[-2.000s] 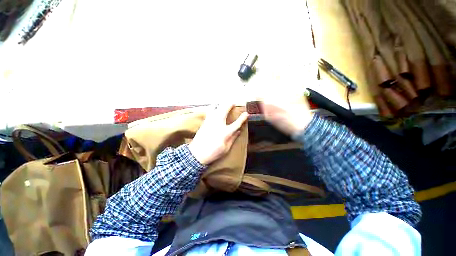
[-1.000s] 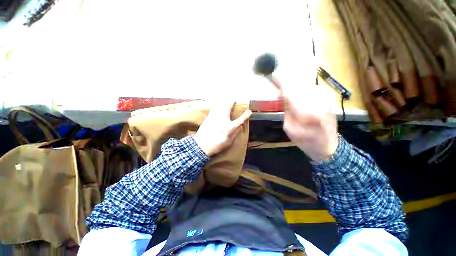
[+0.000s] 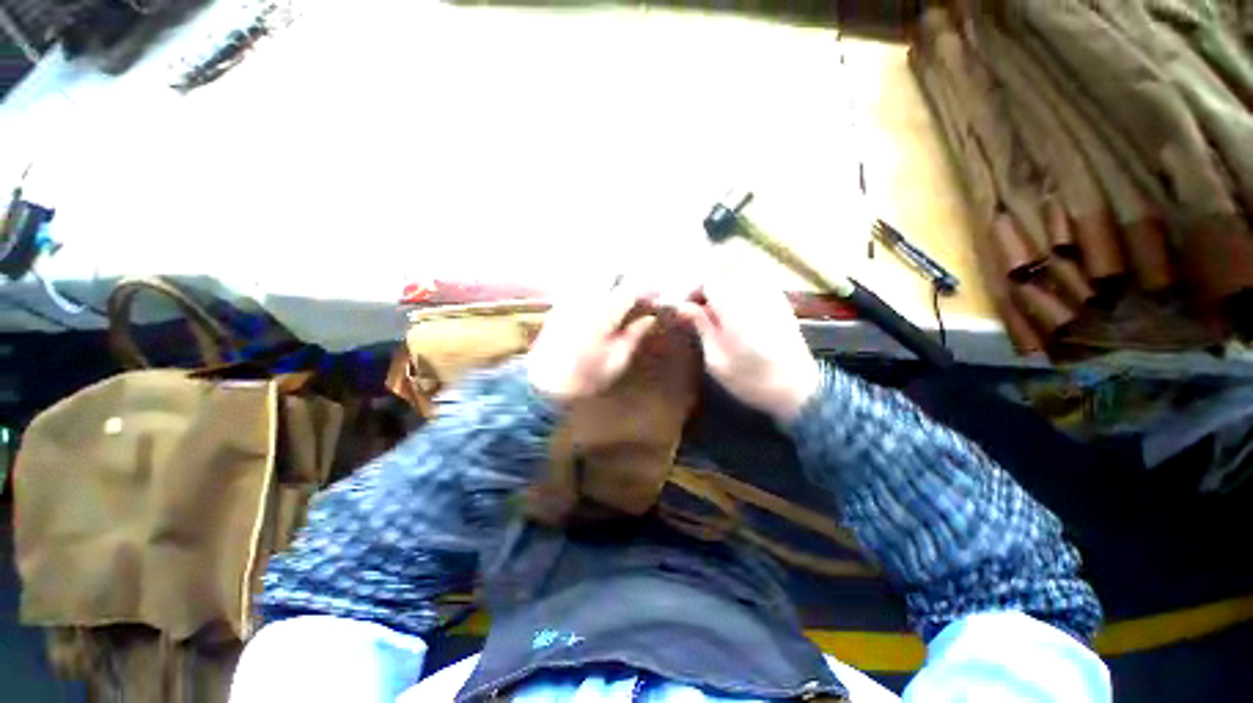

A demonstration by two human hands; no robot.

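A soft tan-brown tote bag (image 3: 625, 446) stands on my lap against the bench edge, its top edge level with the bench. My left hand (image 3: 594, 346) pinches the top edge from the left. My right hand (image 3: 753, 350) pinches it from the right, close to the left one. The fingertips look washed out by glare. Long tan handles (image 3: 770, 519) hang to the right of the bag. A hammer (image 3: 790, 261) lies on the bench beyond my right hand, its black grip over the edge.
The pale workbench (image 3: 481, 151) has red strips (image 3: 467, 294) along its edge. A pen-like tool (image 3: 915, 257) lies right of the hammer. Stacked brown parts (image 3: 1099, 165) fill the far right. Waiting bags (image 3: 151, 494) stand at left. A dark apron (image 3: 646, 618) covers my lap.
My right hand has put down the hammer it was swinging and joined my left hand at the bag's top edge. The bag has turned and shows a darker, narrower side.
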